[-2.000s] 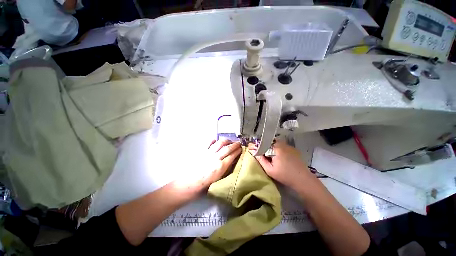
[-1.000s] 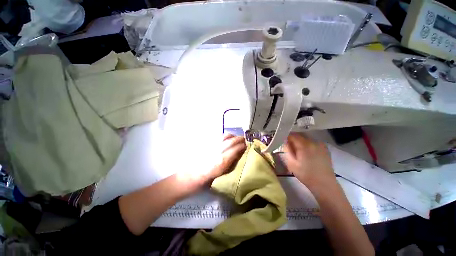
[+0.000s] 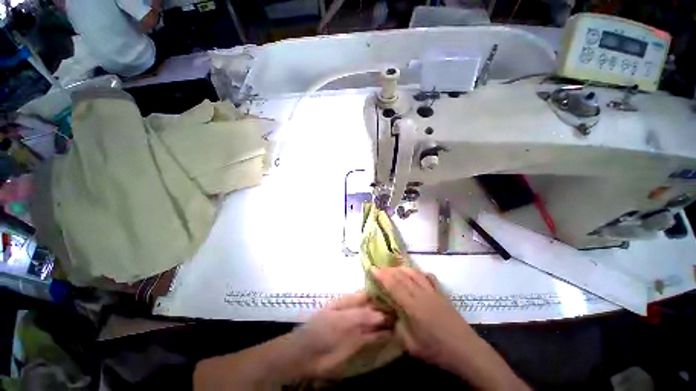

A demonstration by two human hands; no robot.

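Observation:
The olive garment piece point(image 3: 375, 248) runs from under the presser foot and needle point(image 3: 384, 200) toward me, narrow and folded lengthwise. My left hand point(image 3: 347, 328) grips it from the left at the table's front edge. My right hand point(image 3: 412, 305) lies over it from the right, fingers closed on the cloth. Both hands touch or nearly touch, and hide the cloth between them. Part of the cloth shows below my hands.
The sewing machine point(image 3: 526, 137) spans the right. A pale green fabric pile point(image 3: 130, 191) lies left. A white strip point(image 3: 565, 263), a dark thin tool point(image 3: 488, 238), a black object point(image 3: 504, 192) and a red pen point(image 3: 539, 205) lie right. A person point(image 3: 114, 34) is upper left.
Both hands have moved from beside the needle down to the front edge and closer together. The cloth is now folded narrow. The camera view has shifted, showing more of the machine and background.

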